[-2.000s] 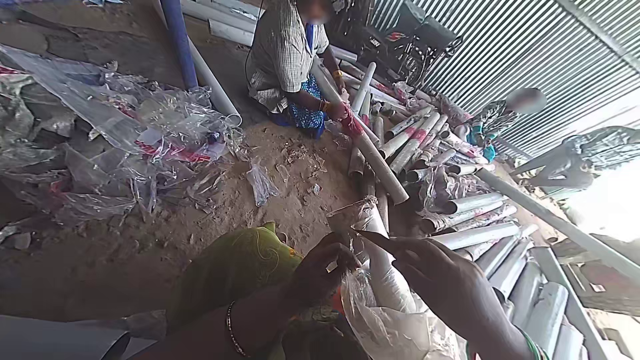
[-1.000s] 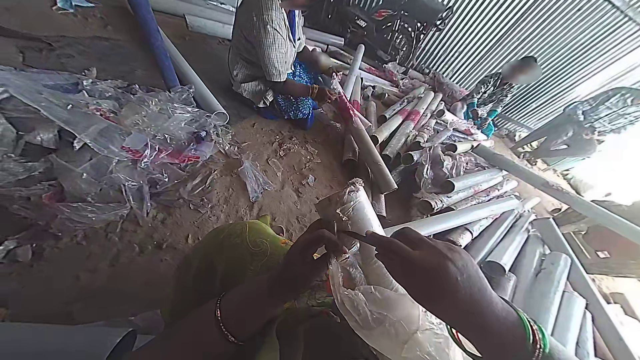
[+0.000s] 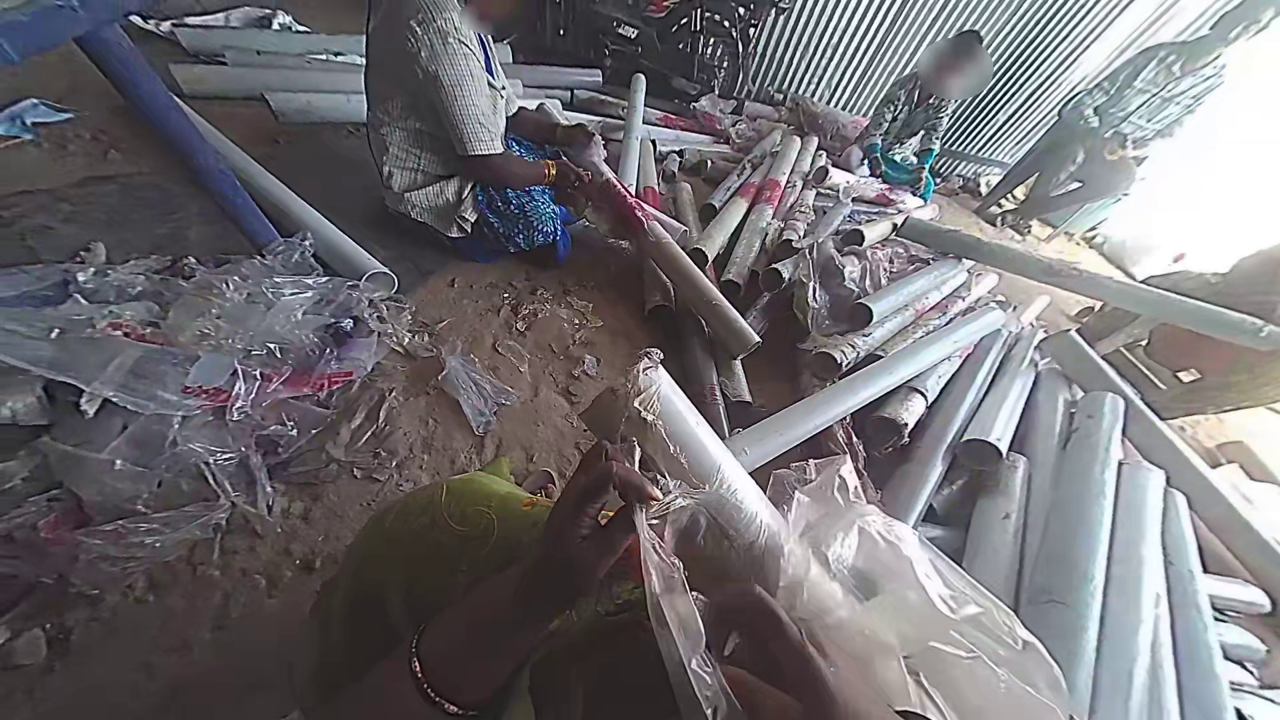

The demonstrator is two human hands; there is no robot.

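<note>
A pale tube (image 3: 705,440) stands tilted in front of me, its upper end bare and its lower part wrapped in clear plastic film (image 3: 900,580). My left hand (image 3: 595,510), with a bracelet at the wrist, pinches a torn strip of the film beside the tube. Low in the view, my right hand (image 3: 765,640) lies dark and blurred against the film, partly behind it; its fingertips are hard to make out. Green cloth (image 3: 430,540) covers my knee, left of the tube.
Torn plastic film (image 3: 200,370) is heaped at the left on the dirt ground. Many tubes (image 3: 1075,530) lie at the right and in a pile (image 3: 750,220) ahead. One person (image 3: 440,120) squats holding a tube; another (image 3: 905,120) sits by the corrugated metal wall (image 3: 860,60).
My right hand has moved down from beside my left hand near the tube's top. More of the tube's upper part shows bare, and loose film spreads at its right.
</note>
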